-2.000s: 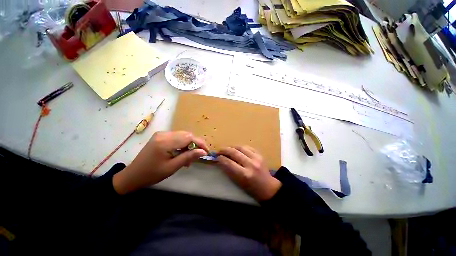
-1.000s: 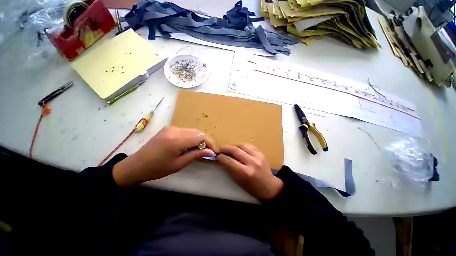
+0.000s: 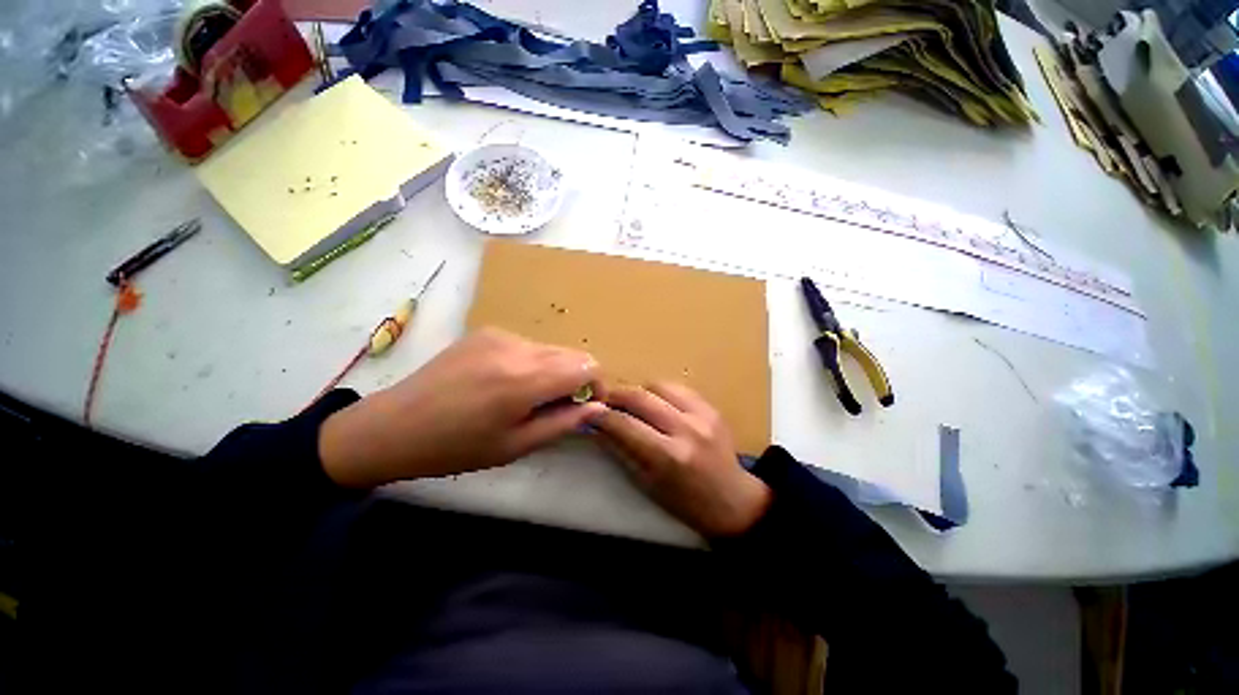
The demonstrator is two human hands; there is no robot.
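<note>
My left hand (image 3: 455, 411) and my right hand (image 3: 679, 455) meet fingertip to fingertip over the front edge of the tan work board (image 3: 632, 310). My left fingers are closed on a small thing with a round yellow-green end (image 3: 583, 394); most of it is hidden. My right fingers pinch the blue-grey strap strip, mostly hidden by the hands. The strip (image 3: 883, 494) comes out past my right wrist and bends upward at its end. A few tiny dark bits lie on the board.
Around the board are the awl (image 3: 391, 330), white parts dish (image 3: 504, 189), yellow pad (image 3: 319, 170) with a green pen (image 3: 340, 251), black-and-yellow pliers (image 3: 845, 348) and paper pattern (image 3: 870, 245). The strip pile (image 3: 544, 68), red tape dispenser (image 3: 224, 82) and plastic bag (image 3: 1121, 428) lie farther out.
My left hand has moved slightly right and up, and turned over the fingertips of my right hand. The blue bit of strip between them shows less. My right hand has hardly moved.
</note>
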